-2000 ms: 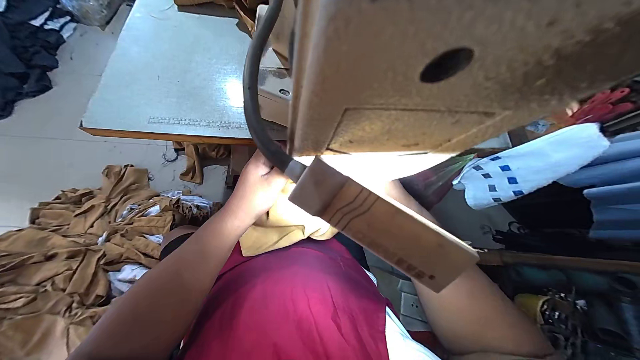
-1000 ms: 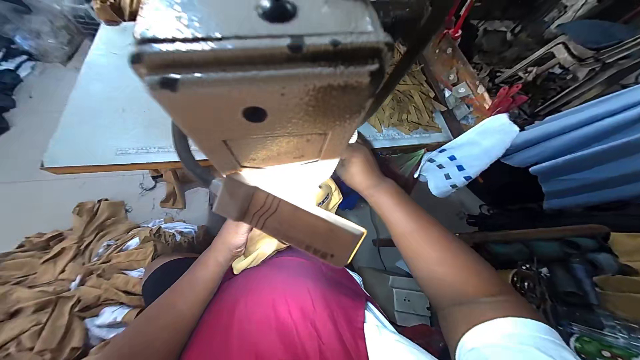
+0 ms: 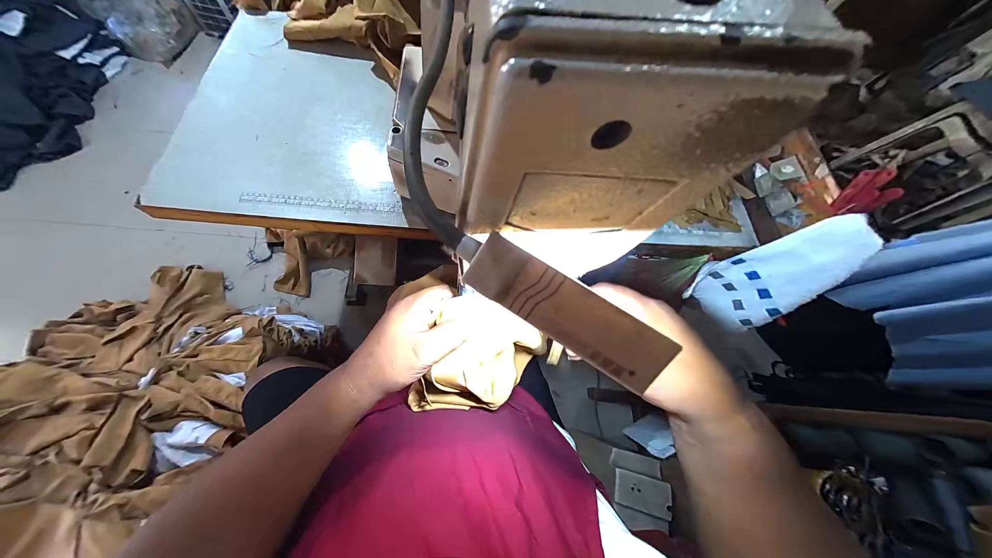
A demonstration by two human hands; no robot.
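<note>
A sewing machine [image 3: 604,147] with a brown, worn head fills the upper middle, and a lamp on a dark flexible neck [image 3: 422,139] hangs at its front. Bright light falls on a bunched tan cloth [image 3: 473,364] below the machine, over my lap. My left hand [image 3: 411,333] grips the left side of that cloth, thumb on top. On the right, my right hand [image 3: 643,333] lies partly behind the lamp's rectangular housing [image 3: 573,314]; its fingers are mostly hidden, so whether it holds cloth does not show.
The pale worktable [image 3: 271,132] carries a clear ruler [image 3: 322,204] and tan cloth at its back. A heap of tan garments [image 3: 132,387] lies on the floor at left, dark clothes [image 3: 46,85] beyond. A white towel with blue squares [image 3: 787,267] and blue fabric [image 3: 930,302] are at right.
My right hand has come back from beside the machine head toward the lamp housing and my lap. My left hand stays on the tan cloth. The view has shifted.
</note>
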